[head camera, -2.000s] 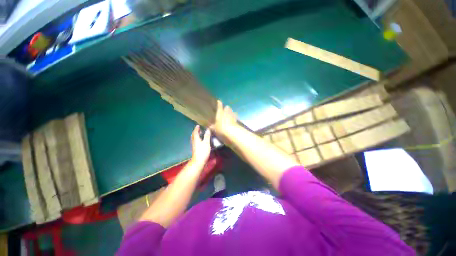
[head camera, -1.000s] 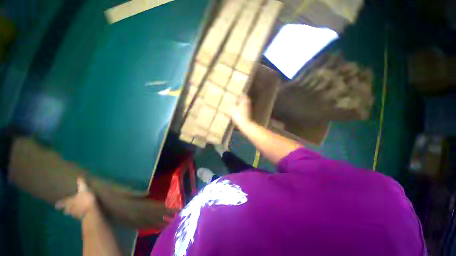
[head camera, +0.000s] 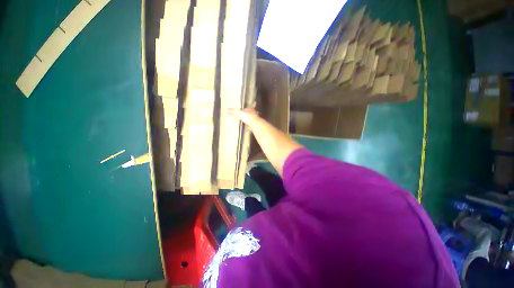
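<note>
Overlapping rows of cardboard divider strips [head camera: 200, 101] lie along the right edge of the green table, running from the top of the view down to the red stool. My right hand [head camera: 243, 115] touches the outer right row, its fingers reaching over the strips. Bright glare and blur hide whether the fingers close on any. My left hand is out of view. More cardboard strips [head camera: 67, 275] lie at the bottom left, cut off by the frame edge.
A single slotted strip [head camera: 59, 42] and small scraps [head camera: 135, 161] lie on the green table [head camera: 73, 208]. A red stool [head camera: 183, 256] stands below. Right of the rows are an open carton [head camera: 327, 121], a white sheet [head camera: 298, 28] and piled strips [head camera: 366, 62].
The view has swung right and closer over the rows. My left hand, earlier on a strip stack at lower left, has left the picture. My right hand remains at the rows' outer side.
</note>
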